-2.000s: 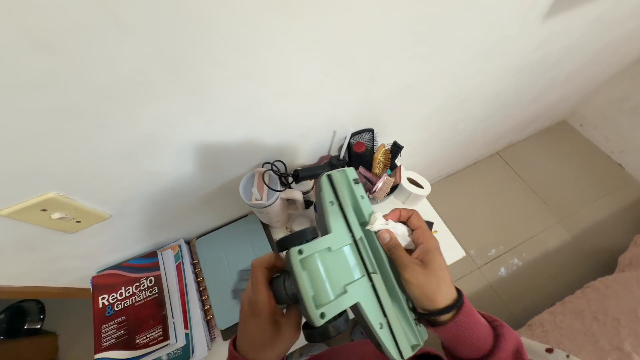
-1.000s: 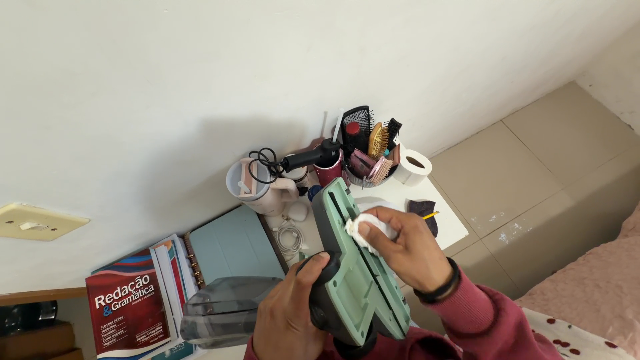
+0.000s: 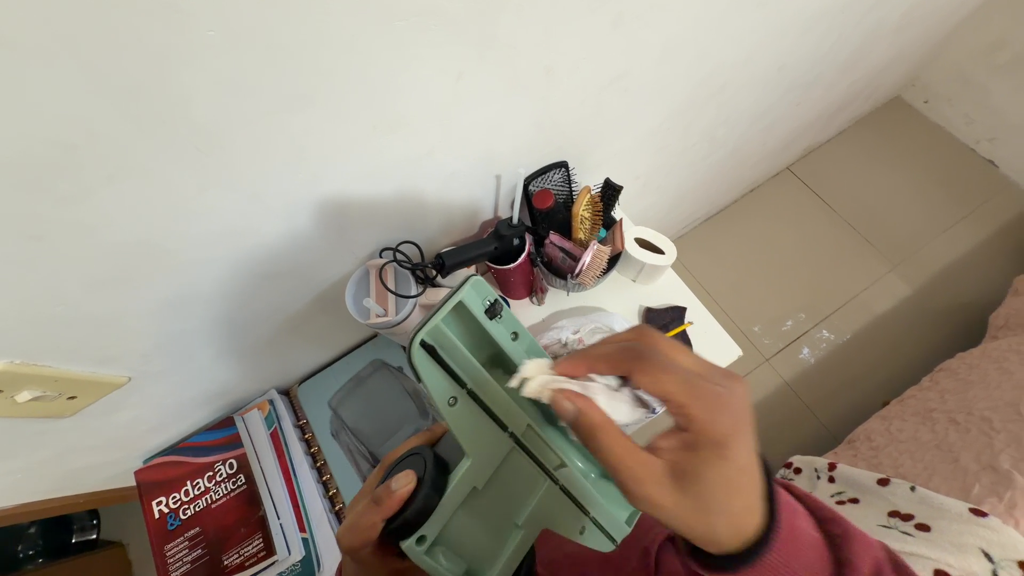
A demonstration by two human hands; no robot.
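Observation:
A green plastic vacuum cleaner floor head (image 3: 512,432) is tilted in front of me, its long slotted channel facing up. My left hand (image 3: 380,508) grips it by the black wheel (image 3: 416,492) at its lower left. Between the thumb and fingers of my right hand (image 3: 672,432) is a crumpled white tissue (image 3: 580,388), over the channel's upper part; whether it touches the plastic I cannot tell. A grey translucent container (image 3: 380,412) rests on a blue notebook (image 3: 320,384) behind my left hand.
On the white table (image 3: 704,320) stand a pink-and-white tumbler (image 3: 384,296), a maroon cup (image 3: 512,272) holding a black corded styling tool (image 3: 480,252), a basket of hairbrushes (image 3: 572,276) and a paper roll (image 3: 646,254). Books (image 3: 212,496) lie at left. A bed (image 3: 960,400) is at right.
The floor head has been turned and tilted since the first frame, and its channel now shows more openly. My right hand has lifted with the tissue still held.

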